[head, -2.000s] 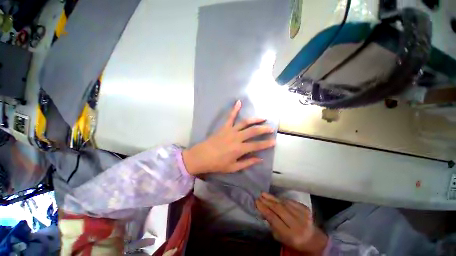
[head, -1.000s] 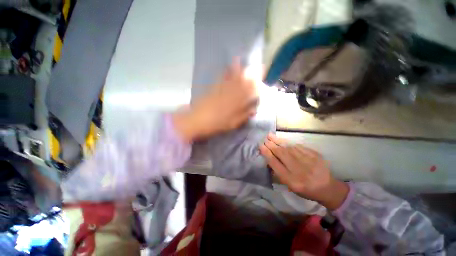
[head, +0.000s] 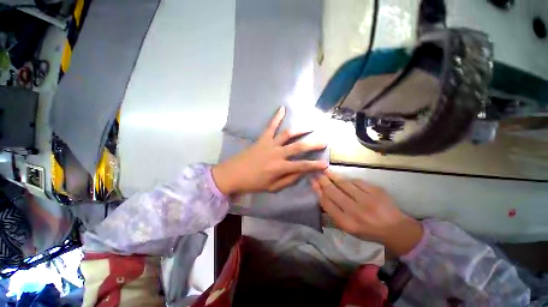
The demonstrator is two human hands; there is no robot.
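Observation:
A long grey cut panel (head: 273,54) lies on the white table, running from the top edge down past the table's front edge. My left hand (head: 270,162) lies on it with fingers spread, pressing it flat left of the needle area. My right hand (head: 360,207) pinches the panel's right edge at the fingertips, close to my left fingers. The sewing machine head (head: 384,78) stands to the right of the panel. Bright glare hides the needle and presser foot.
Stacked grey panels (head: 99,78) lie at the table's left over yellow-black tape (head: 105,174). The machine bed (head: 408,153) runs to the right. Red-handled scissors (head: 25,75) are at far left. Pale cloth (head: 288,240) covers my lap.
My right hand has moved up from below the table edge to beside my left hand. The panel has shifted up, and a crosswise fold or seam now shows left of my left hand.

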